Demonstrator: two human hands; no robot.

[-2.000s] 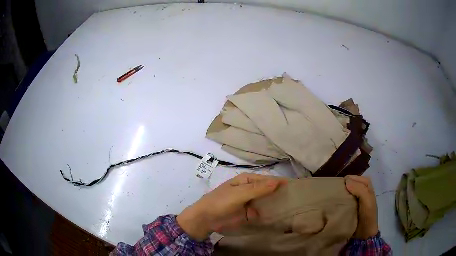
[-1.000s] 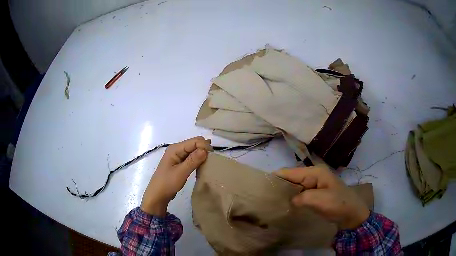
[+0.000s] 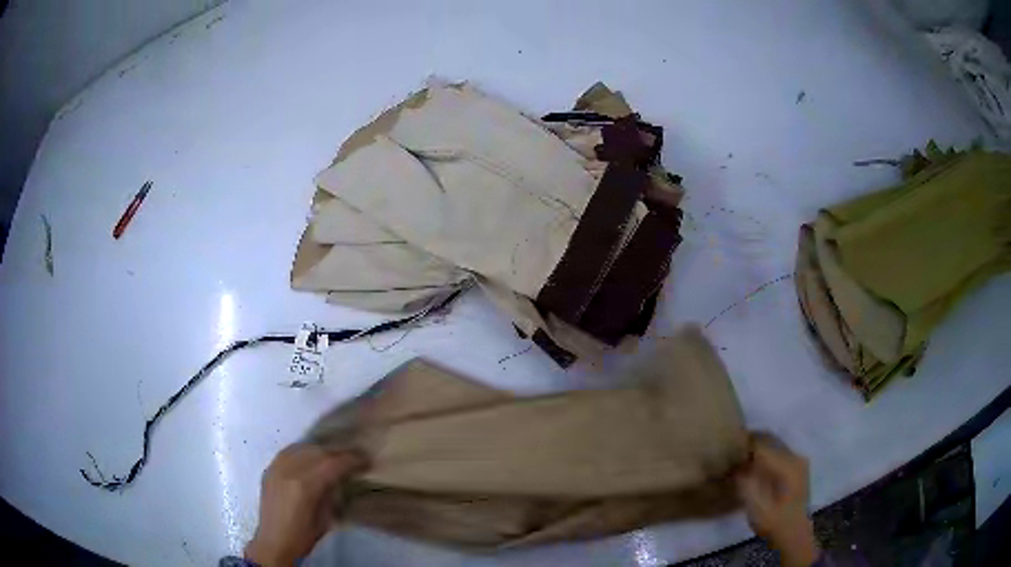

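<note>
A khaki-tan sleeve panel [image 3: 543, 443] is stretched sideways, blurred, near the table's front edge. My left hand [image 3: 297, 493] grips its left end and my right hand [image 3: 774, 487] grips its right end. Just beyond it lies the sleeve bundle [image 3: 443, 199], with pale beige bodies fanned to the left and dark brown bands stacked on the right. A black twisted tie [image 3: 189, 388] trails left from the bundle, with a white ticket [image 3: 307, 357] on it.
A pile of olive sleeve pieces [image 3: 915, 260] lies on the white table [image 3: 710, 66] at the right. A red-handled tool [image 3: 132, 210] and a thin fabric scrap [image 3: 48, 245] lie at the left. Loose threads lie between bundle and olive pile.
The view has shifted right, showing more of the olive pile. My hands have moved apart to the panel's two ends, and the panel is now stretched out lengthwise.
</note>
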